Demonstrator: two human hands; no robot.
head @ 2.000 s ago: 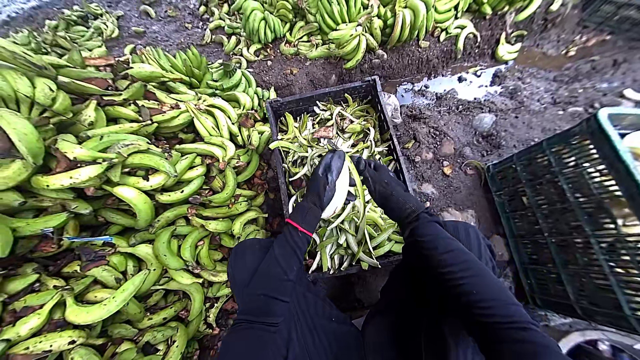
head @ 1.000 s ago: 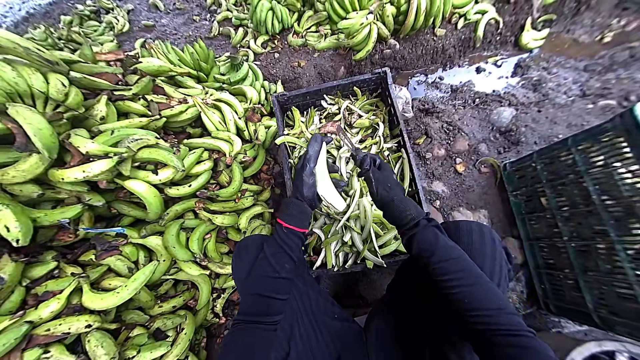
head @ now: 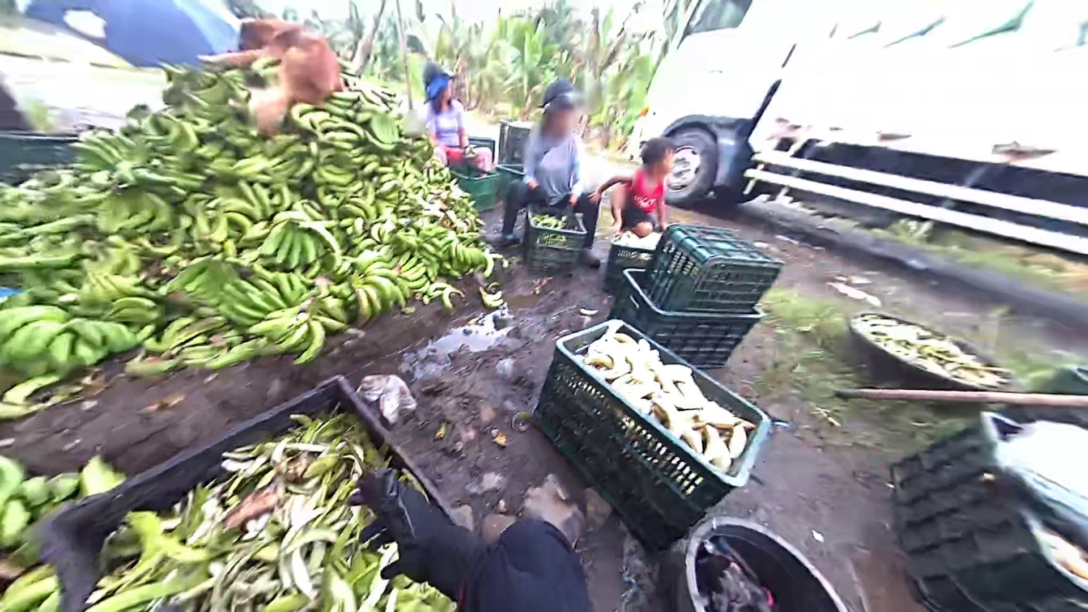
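My right hand, in a black glove, is over the right side of a dark crate at the lower left. Its fingers are blurred, and whether they hold anything cannot be told. Under and beside it lie green and pale plantain peels that fill this crate. My left hand is out of view. To the right of my dark-clothed knee stands a green plastic crate full of peeled plantains.
A large heap of green plantains rises at the left. Several people sit by crates further back, near a parked truck. Stacked crates, a bucket, a basin of peels and a puddle are around.
The view has swung up and to the right. Earlier, both gloved hands were over the peel crate with a pale peeled plantain in my left hand; now only my right hand shows.
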